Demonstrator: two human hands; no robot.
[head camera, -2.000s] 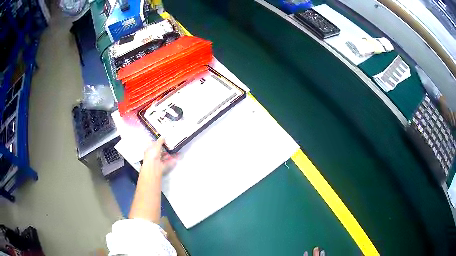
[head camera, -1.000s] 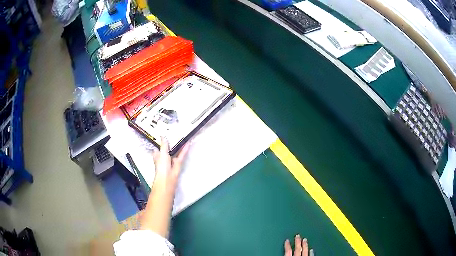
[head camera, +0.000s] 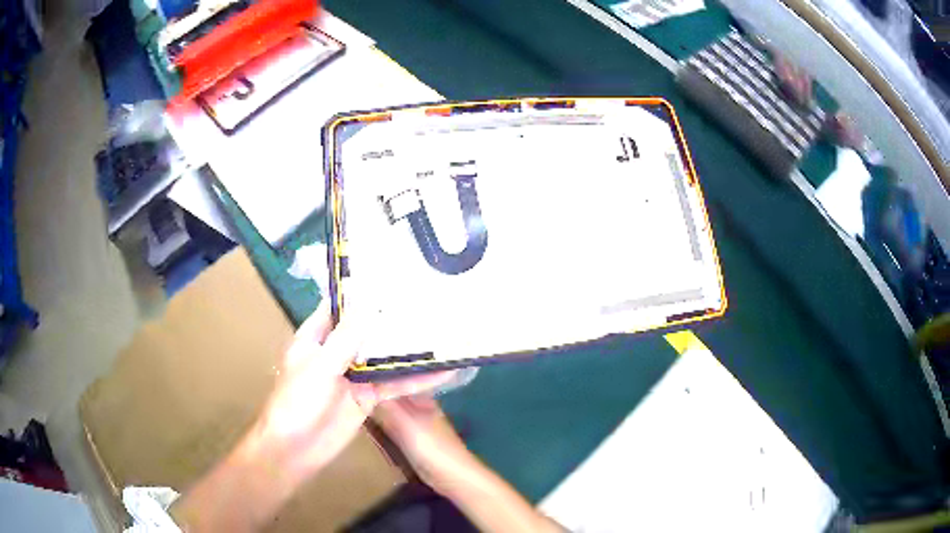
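Note:
A tablet frame (head camera: 563, 229) with a black rim, a thin orange line and a silver-white plate is held up, tilted towards me. A black curved cable (head camera: 455, 255) lies on its left part. My left hand (head camera: 339, 370) grips the frame's lower left corner. My right hand (head camera: 411, 416) is just below the lower edge, its fingers partly hidden by my left hand; its grip cannot be told. A second tablet frame (head camera: 279, 75) lies on a white pad (head camera: 255, 182) at the upper left, beside red bubble bags (head camera: 245, 42).
An open-looking brown carton (head camera: 198, 364) stands at the lower left. Another white sheet or pad (head camera: 708, 448) lies at the lower right on the green bench (head camera: 521, 416). A striped tray-like item (head camera: 750, 99) and another person's blurred hands (head camera: 797, 81) are across the bench.
A tablet frame has come up off the white pad in my left hand, closer to me. My right hand has moved in from the right beneath it. The view has shifted towards the right and front.

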